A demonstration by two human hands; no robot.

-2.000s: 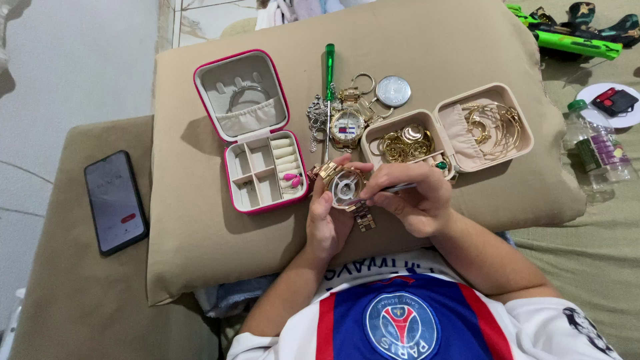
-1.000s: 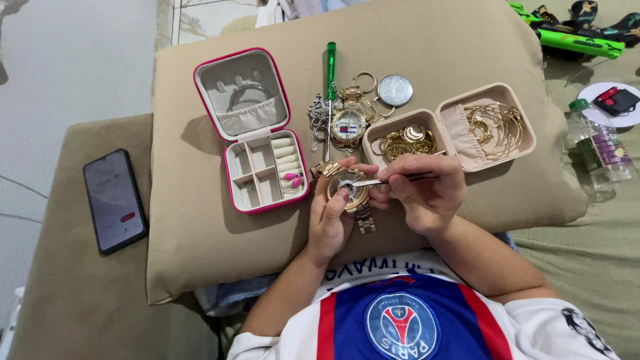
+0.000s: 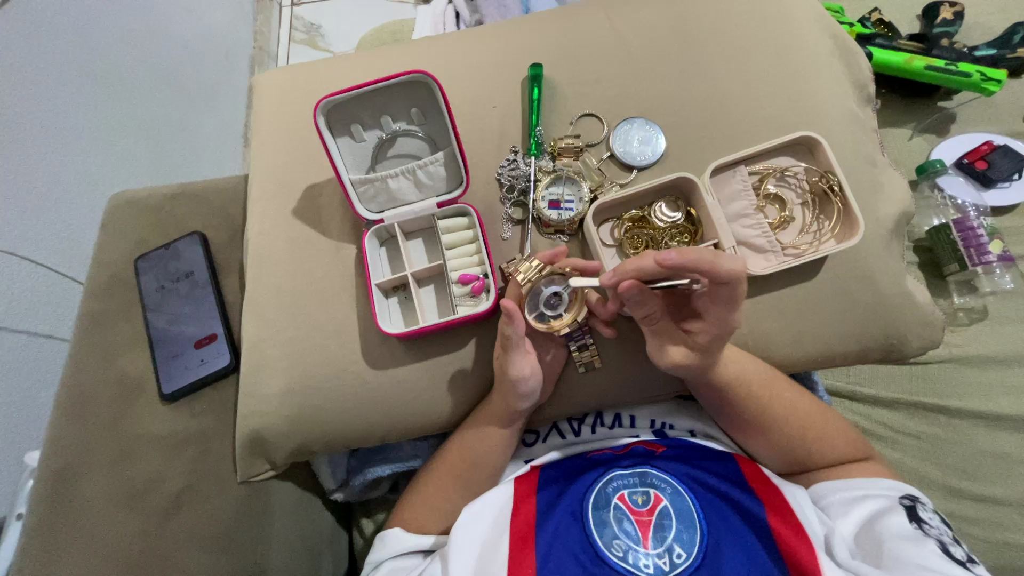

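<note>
My left hand (image 3: 524, 352) holds a gold-toned wristwatch (image 3: 554, 301), its round case with the inner parts showing and its metal band hanging down. My right hand (image 3: 680, 308) grips slim metal tweezers (image 3: 588, 282), whose near end lies over the right edge of the watch case. Just above, a second watch (image 3: 562, 197) lies on the cushion beside a green-handled screwdriver (image 3: 534, 112), a silver chain (image 3: 512, 180) and a round metal disc (image 3: 638, 142). Whether the tweezers touch the watch cannot be told.
A cushion (image 3: 320, 400) bears everything. An open pink-edged jewelry box (image 3: 432, 328) stands left, an open cream jewelry box (image 3: 854, 240) with gold jewelry right. A phone (image 3: 186, 316) lies at far left; a plastic bottle (image 3: 960, 232) and a white plate (image 3: 948, 148) lie at far right.
The tweezers' near end has moved from the middle of the watch case to its right edge, and my right hand has shifted a little with it. My left hand still holds the watch.
</note>
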